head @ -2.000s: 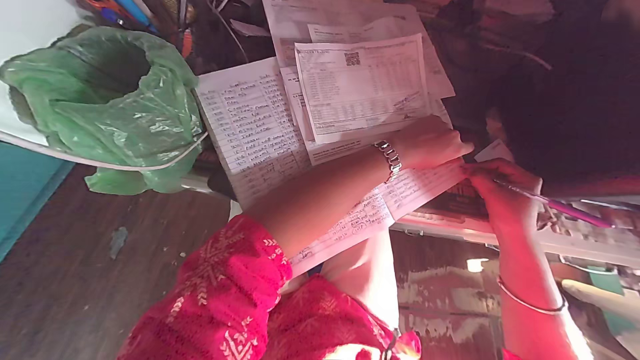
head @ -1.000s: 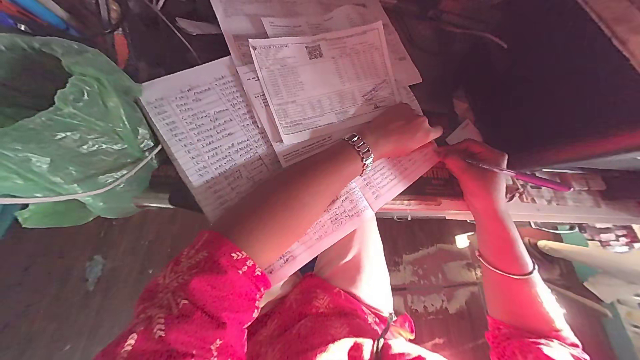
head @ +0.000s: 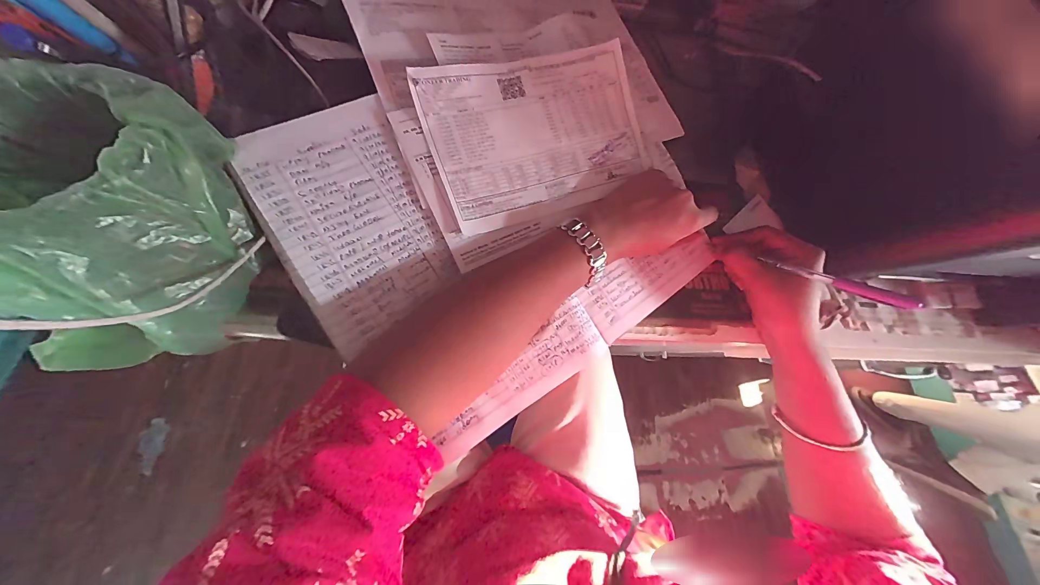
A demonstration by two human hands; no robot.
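An open ruled notebook (head: 321, 219) with handwritten columns lies tilted on the desk, its near edge over the lap. Printed sheets (head: 536, 130), one with a square code, lie on its upper part. My left hand (head: 650, 213), a metal-link watch (head: 587, 250) on its wrist, rests across the papers; what its fingers do underneath is hidden. To its right, my right hand (head: 768, 264) has a purple pen (head: 873, 292) held in it, pointing away to the right, while its fingertips touch the notebook page's right edge. A thin bangle (head: 821, 435) circles the right wrist.
A green plastic bag (head: 162, 219) lines a bin at the left, with a pale rim or cord across it. Cables and pens (head: 73, 24) crowd the upper left. A large dark object (head: 886, 138) stands at the right. The desk's edge (head: 682, 337) runs below the hands.
The view has shifted, so the bag and papers sit farther left than two seconds ago. Both hands keep about the same place at the notebook, with the pen still in my right hand.
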